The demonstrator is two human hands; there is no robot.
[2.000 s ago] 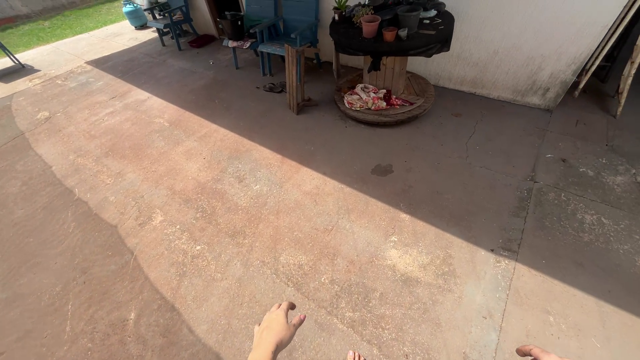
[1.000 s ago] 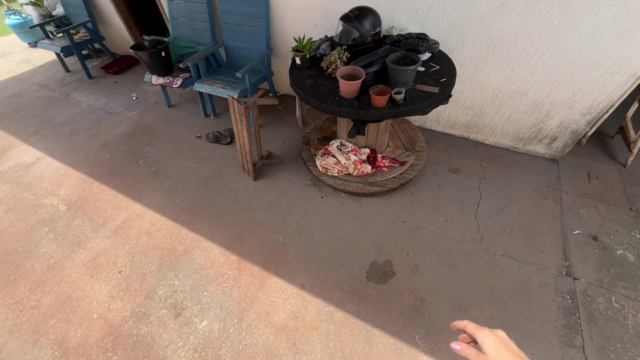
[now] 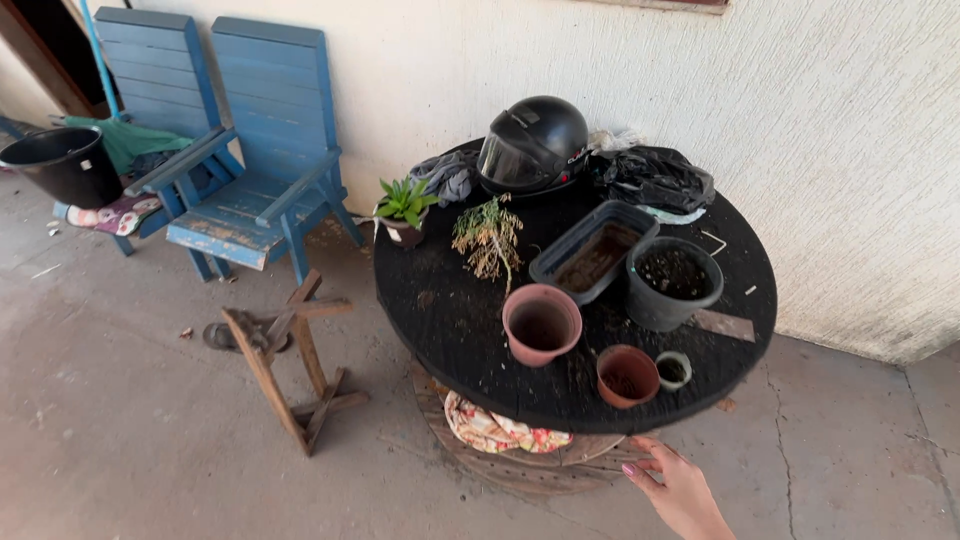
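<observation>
My right hand (image 3: 671,484) is just below the front edge of a round table with a black cover (image 3: 450,322), fingers apart, holding nothing. My left hand is out of view. Nearest on the tabletop are a small terracotta-coloured pot (image 3: 627,377), a tiny pale pot (image 3: 673,370) and a pink pot (image 3: 541,324). Behind them stand a dark pot with soil (image 3: 673,285) and a rectangular planter (image 3: 594,251). A dried plant cutting (image 3: 489,240) lies left of the planter. A potted succulent (image 3: 403,210), a black motorcycle helmet (image 3: 534,146) and a black plastic bag (image 3: 652,180) sit toward the back.
Patterned cloth (image 3: 499,429) lies on the table's wooden spool base (image 3: 517,476). A wooden frame (image 3: 292,360) stands on the floor beside sandals (image 3: 225,337). Blue wooden chairs (image 3: 274,97) and a black bucket (image 3: 64,165) are at left. A textured white wall (image 3: 840,150) rises behind.
The view has moved much closer to the round table. My left hand, seen at the bottom two seconds ago, is out of view. My right hand is now beside the table's edge.
</observation>
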